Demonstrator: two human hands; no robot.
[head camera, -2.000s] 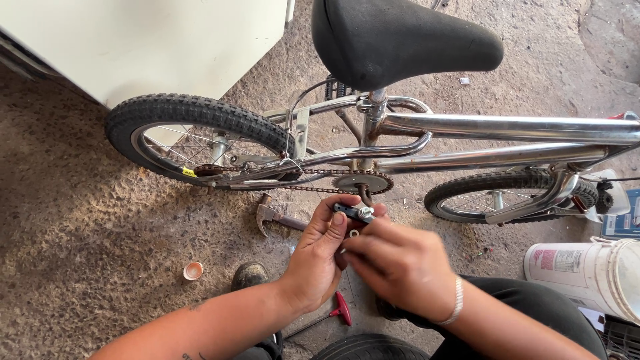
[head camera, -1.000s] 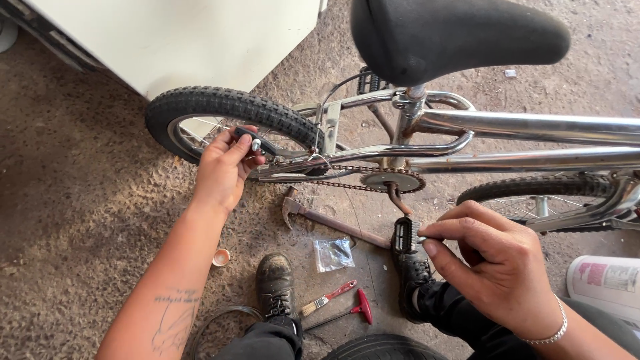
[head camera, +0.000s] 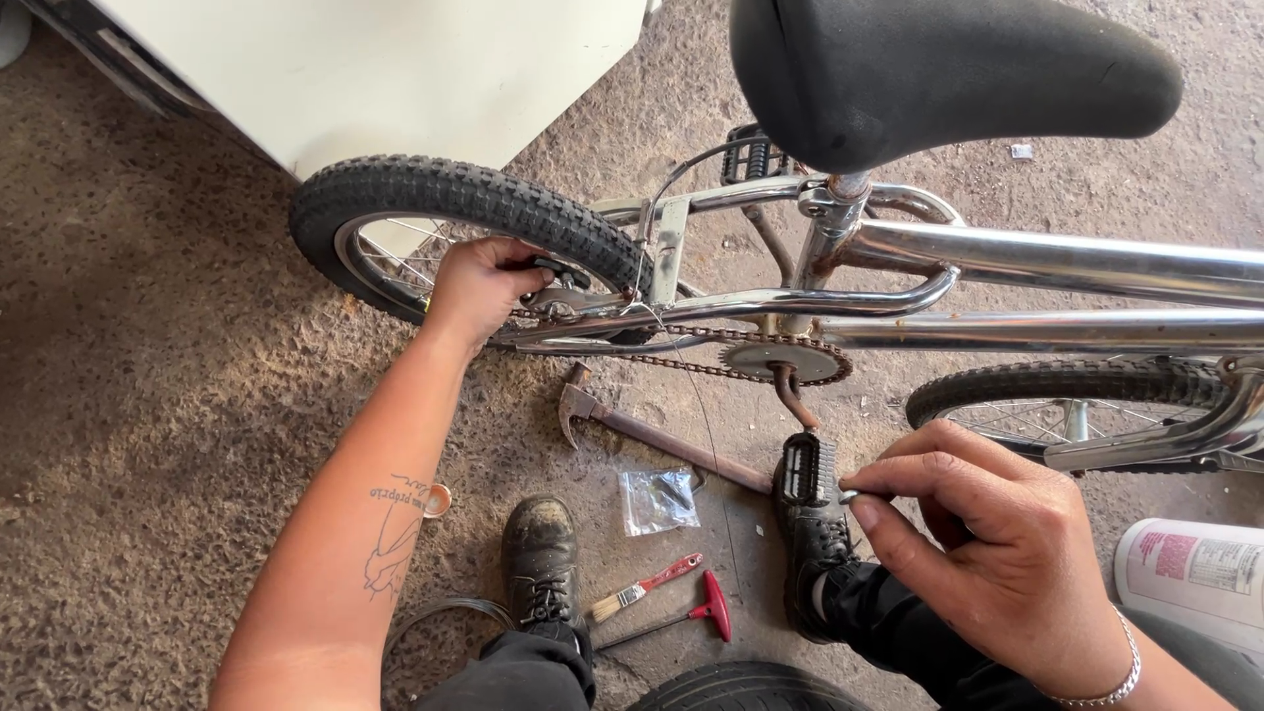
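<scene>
My left hand pinches a black brake pad beside the rim of the bicycle's rear wheel, just inside the knobby tire. Between the thumb and index finger of my right hand is a small metal nut or washer, held near the black pedal. The chrome bicycle frame stands across the view under a black saddle. Its rusty chain runs to the chainring. A thin cable hangs down from the frame near the rear wheel.
On the rough floor lie a claw hammer, a clear plastic bag, a paintbrush, a red T-handle tool and a small round cap. A white bucket is at right, a loose tire below, a white panel behind the wheel.
My hands were together in front of the frame holding small parts; they have separated. The left has moved to the rear wheel with the black part, the right toward the pedal's right side.
</scene>
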